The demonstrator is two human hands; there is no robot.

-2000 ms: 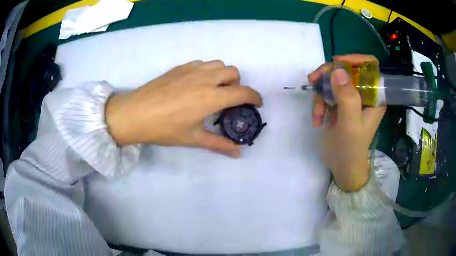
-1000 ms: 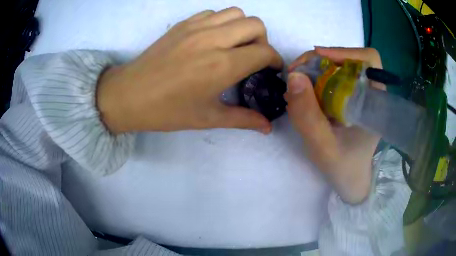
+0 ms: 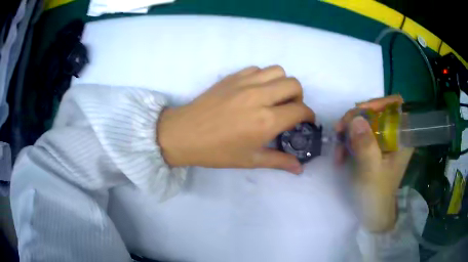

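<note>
A black round watch case (image 3: 299, 143) lies on the white foam pad (image 3: 215, 38), its moulded inner side facing up. My left hand (image 3: 236, 120) holds it from the left, forefinger over the top edge and thumb at the lower edge. My right hand (image 3: 374, 153) grips a clear dispensing syringe (image 3: 423, 128) with a yellow-amber band, lying roughly level and pointing left. The front of the syringe is at the right edge of the case. The needle is blurred, so I cannot tell whether it touches the case.
Dark cases (image 3: 76, 56) lie at the left beside the pad. A white folded wiping paper (image 3: 120, 5) is at the upper left. A black controller with a red light (image 3: 445, 70) stands at the right, with a pale air hose (image 3: 428, 56) and cables near it.
Compared with one second ago, the camera view has shifted, showing more of the far edge. The case's inner side shows more fully, and the syringe is more level and slightly farther from the case.
</note>
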